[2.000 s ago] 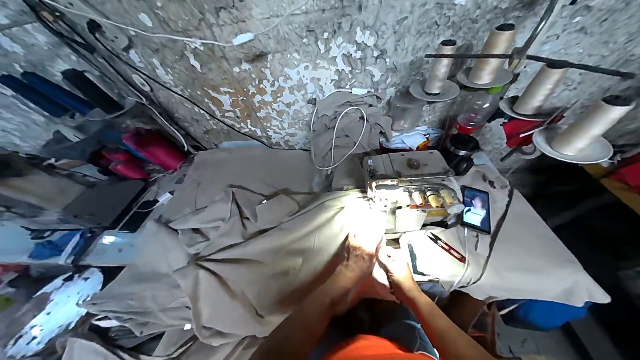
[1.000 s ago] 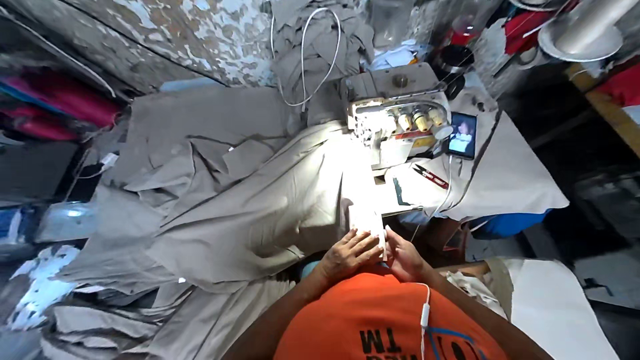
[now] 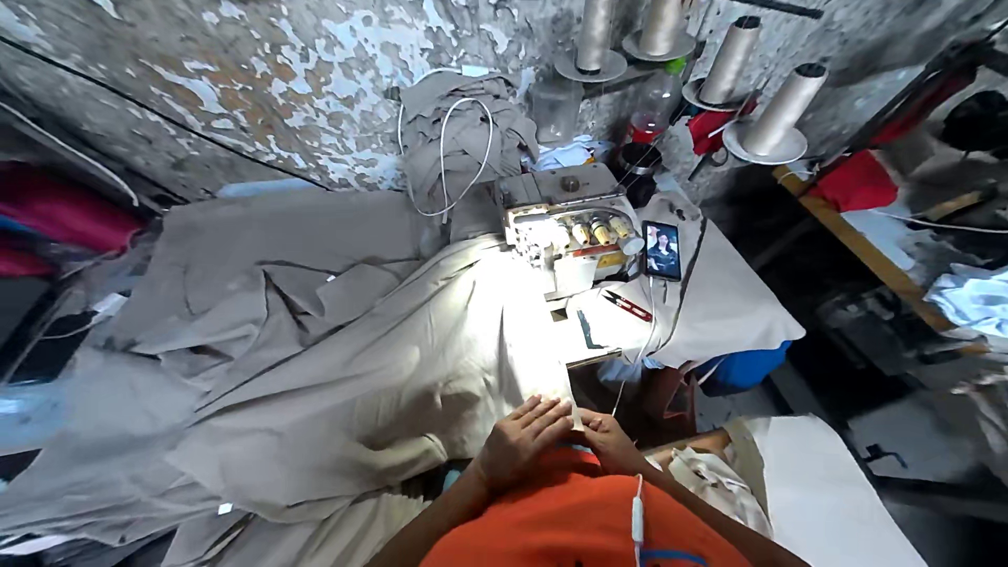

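A large beige fabric (image 3: 378,354) drapes over the table and runs up to the lit needle area of an overlock sewing machine (image 3: 571,224). My left hand (image 3: 524,437) lies palm down on the fabric near its right edge, close to my body. Just right of it, my right hand (image 3: 606,437) pinches that edge between thumb and fingers. Red thread snips (image 3: 628,305) and a dark flat tool (image 3: 588,329) rest on the machine table, right of the fabric.
A phone (image 3: 661,250) with a lit screen and cable lies right of the machine. Thread cones (image 3: 787,110) stand behind it, near a plastic bottle (image 3: 654,106). Bunched cloth (image 3: 465,134) lies against the wall. A white panel (image 3: 835,480) and crumpled cloth (image 3: 717,484) are at lower right.
Two seconds ago both hands were close below the machine's lit needle area; they are now farther from it, near my body, at the fabric's edge. The view has shifted.
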